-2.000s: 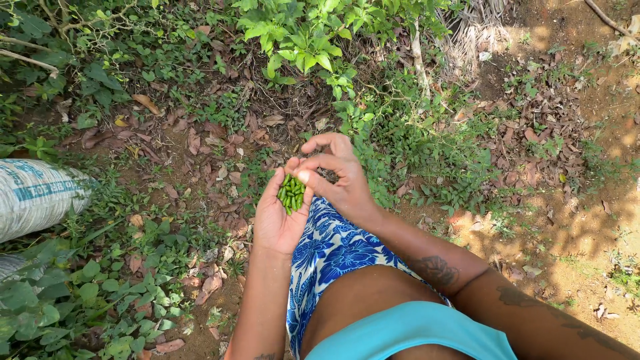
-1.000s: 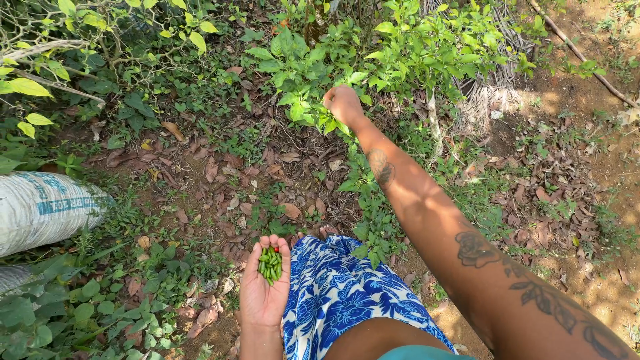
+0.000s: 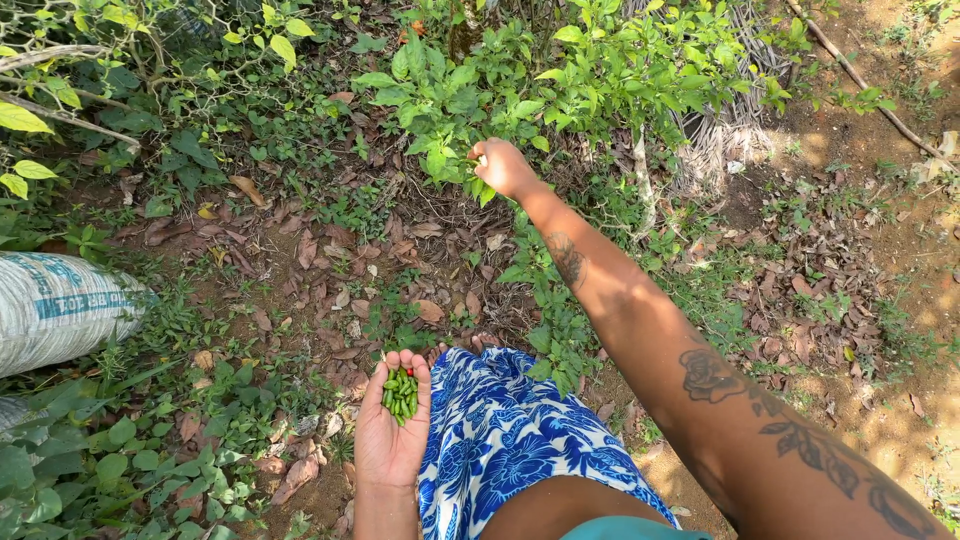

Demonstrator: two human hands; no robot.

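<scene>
My left hand (image 3: 392, 442) is cupped palm up near the bottom centre, holding a small heap of green chili peppers (image 3: 400, 396) with a red one among them. Stretched forward, my right hand (image 3: 506, 168) is at the lower edge of a leafy green pepper plant (image 3: 450, 94). Its fingers are pinched together at the foliage, with something small and pale at the fingertips; what it is cannot be made out.
A stuffed white woven sack (image 3: 67, 311) lies at the left edge. Thin bare branches (image 3: 67, 116) reach in at upper left. Low weeds and dry leaves (image 3: 307, 247) cover the ground before my feet. A long stick (image 3: 862, 86) lies at upper right.
Two seconds ago both hands were together over the peppers. My right hand has since moved forward to the plant, while my left hand stays low with the peppers.
</scene>
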